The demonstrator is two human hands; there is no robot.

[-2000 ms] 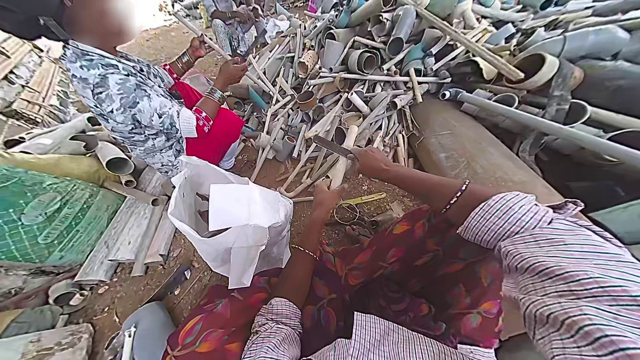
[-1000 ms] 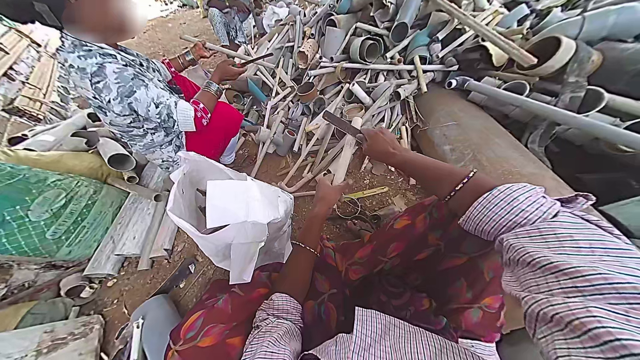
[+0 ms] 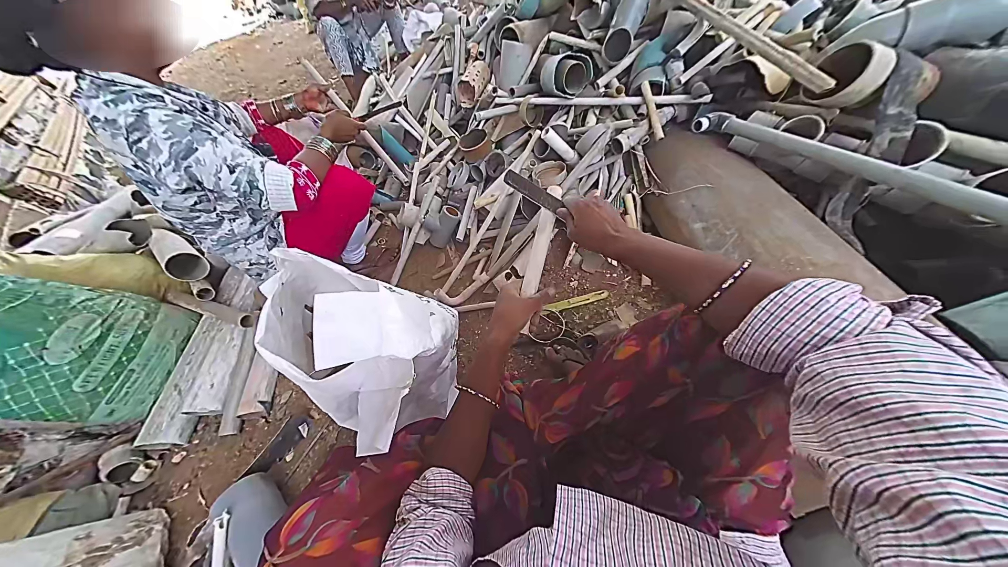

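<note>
My left hand (image 3: 516, 309) grips the lower end of a pale plastic pipe piece (image 3: 539, 248), which slants up and away from me. In my right hand (image 3: 592, 224) is a flat, dark metal blade (image 3: 535, 192), its far end pointing up and left across the upper part of the pipe piece. Whether blade and pipe touch cannot be told. The blade's handle is hidden in my fist. On the ground beside my left hand lie a yellow-green strip (image 3: 577, 300) and a thin ring (image 3: 546, 325). A white sack (image 3: 425, 323) stands open to the left of my left forearm.
Beyond my hands spreads a heap of scrap pipes (image 3: 475, 146). A large brown pipe (image 3: 740, 197) lies to the right, with a long grey pipe (image 3: 850, 163) above it. At the left, a co-worker (image 3: 189, 157) holds a stick-like pipe and a dark tool. A green net-covered bundle (image 3: 87, 346) lies nearer.
The co-worker's hands and pipe have shifted, and a dark tool now shows there. My hands stay near the same pipe piece, the blade still over its upper part.
</note>
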